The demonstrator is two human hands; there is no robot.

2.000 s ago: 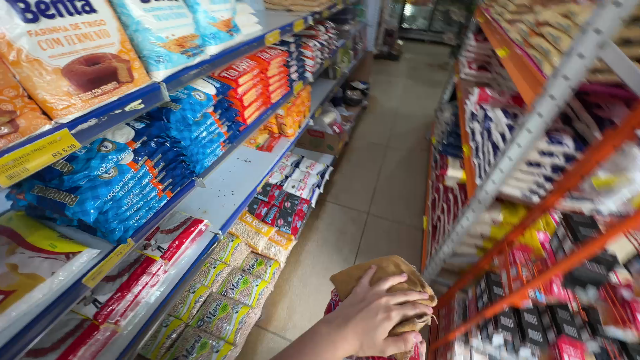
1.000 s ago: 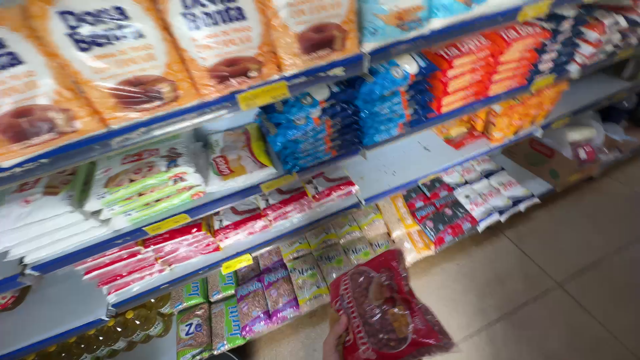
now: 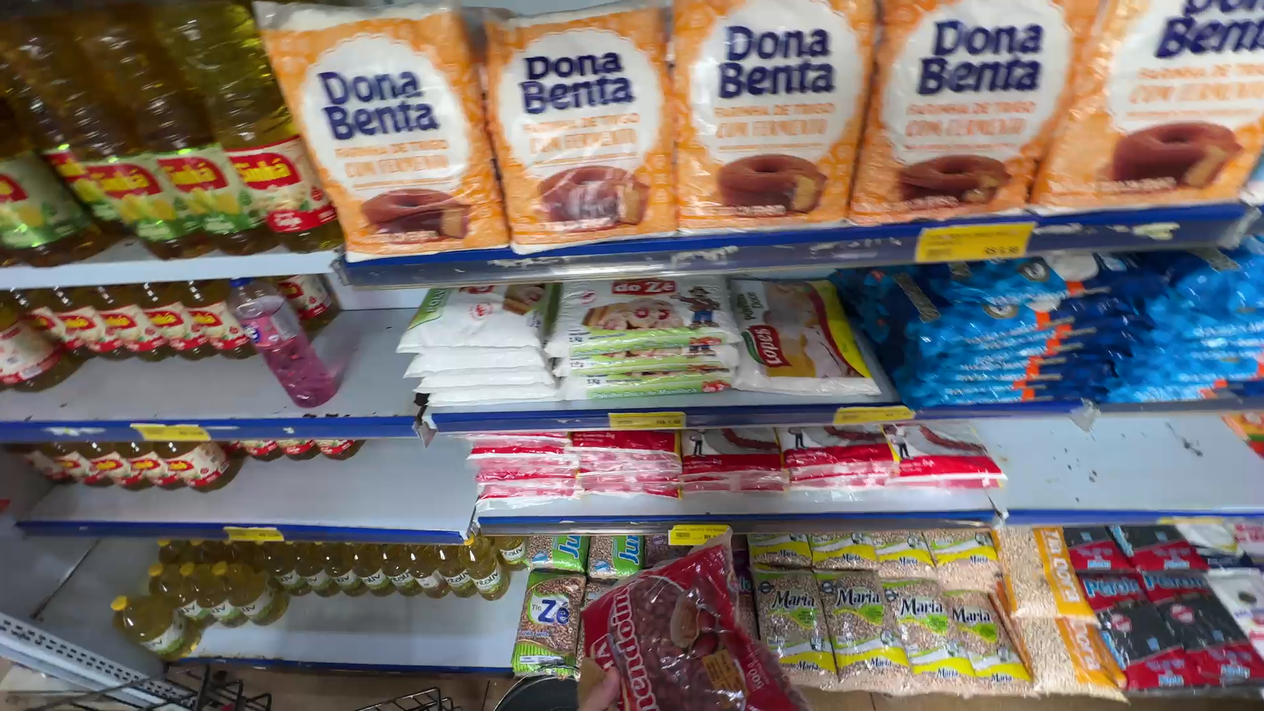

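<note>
At the bottom middle of the head view my left hand [image 3: 599, 688] shows only as fingertips at the lower left edge of a red plastic bag of beans [image 3: 681, 632], which it grips. The bag is tilted and partly covers packs on the lowest shelf behind it. Which hand this is rests on the thumb side and is hard to tell from the little that shows. To the right of the bag stand clear packs of beans with yellow-green labels [image 3: 796, 617]. On its left is a green-labelled pack of beans [image 3: 549, 614]. My right hand is out of view.
Blue-edged shelves [image 3: 632, 262] span the view. Orange flour bags [image 3: 773, 109] and oil bottles [image 3: 237, 109] stand on top. Below are white packs [image 3: 647, 331], a pink bottle [image 3: 286, 341], blue packs [image 3: 987, 326] and red packs [image 3: 736, 459]. Wire baskets [image 3: 405, 701] show at the bottom edge.
The view has swung left from the aisle to face the shelves. The red bean bag, held low in front one second ago, is still in hand.
</note>
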